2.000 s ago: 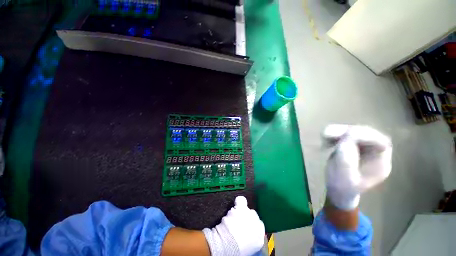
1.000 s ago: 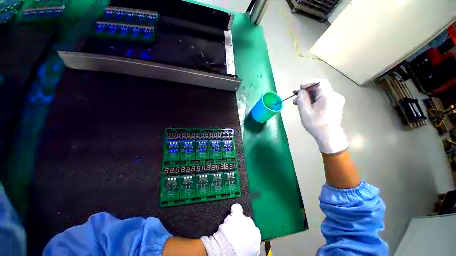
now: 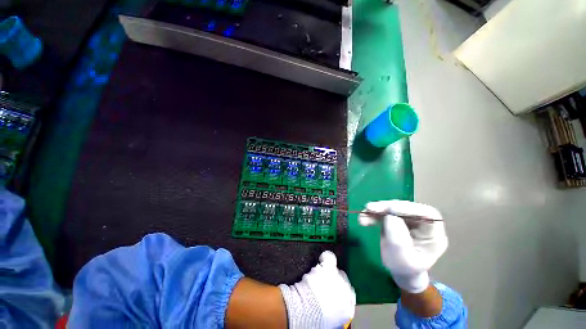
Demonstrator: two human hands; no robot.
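The green PCB panel (image 3: 288, 190) lies flat on the black work mat (image 3: 154, 173). Its upper row of components shows blue; the lower row looks grey-white. My right hand (image 3: 411, 241), in a white glove, holds the fine brush (image 3: 401, 215) nearly level, its tip at the right end of the lower row. Whether the tip touches is too small to tell. My left hand (image 3: 326, 292), in a white knit glove, rests at the mat's lower right, thumb just below the panel; its fingers are partly hidden. The coating cup (image 3: 379, 130) stands on the green bench edge.
A metal-fronted tray (image 3: 238, 56) lies beyond the mat, with part of another panel (image 3: 228, 5) in it. At the left are a second cup (image 3: 19, 44), another panel (image 3: 16, 125) and a person's blue sleeve (image 3: 26, 257). A white panel-like surface (image 3: 533, 51) stands beyond the floor.
My right hand has moved from the cup down to the panel's right side, and the brush tip has left the cup. The whole view has shifted. The left hand stays below the panel.
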